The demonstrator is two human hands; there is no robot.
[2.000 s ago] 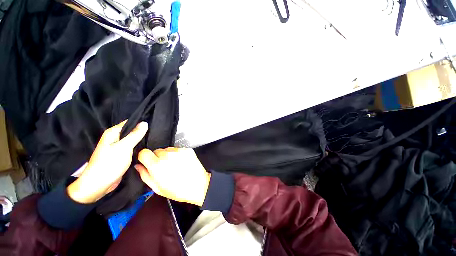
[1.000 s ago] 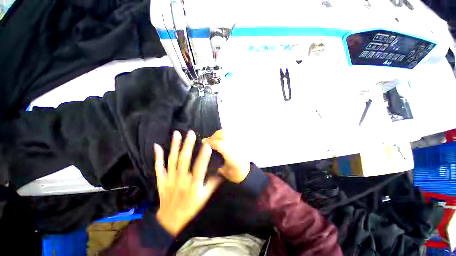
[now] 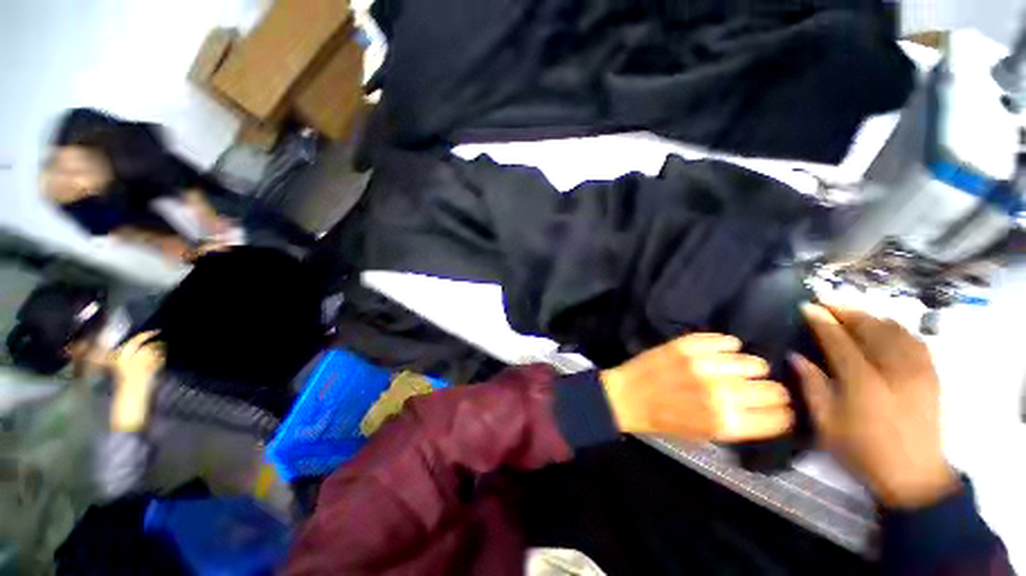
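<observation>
The black garment piece (image 3: pixel 585 242) lies bunched across the white table and runs right to the needle area of the sewing machine head (image 3: pixel 956 180). My left hand (image 3: pixel 703 388) is on the cloth near the table's front edge, its fingers curled onto the fabric. My right hand (image 3: pixel 883 394) is beside it to the right, fingers bent on the cloth just below the presser foot and needle (image 3: pixel 889 270). The cloth between the hands is blurred. The needle area is blurred, and the fingertips are partly hidden.
More black cloth (image 3: pixel 641 68) lies along the back. The ruler (image 3: pixel 788 501) runs along the front edge. A blue crate (image 3: pixel 326 416) is at lower left. Cardboard boxes (image 3: pixel 281 62) are at upper left. Two other people (image 3: pixel 113 180) are at the left, blurred.
The view has swung left, so the machine is now at the right edge. My left hand, flat with spread fingers before, is now curled on the cloth; my right hand is nearer the needle area.
</observation>
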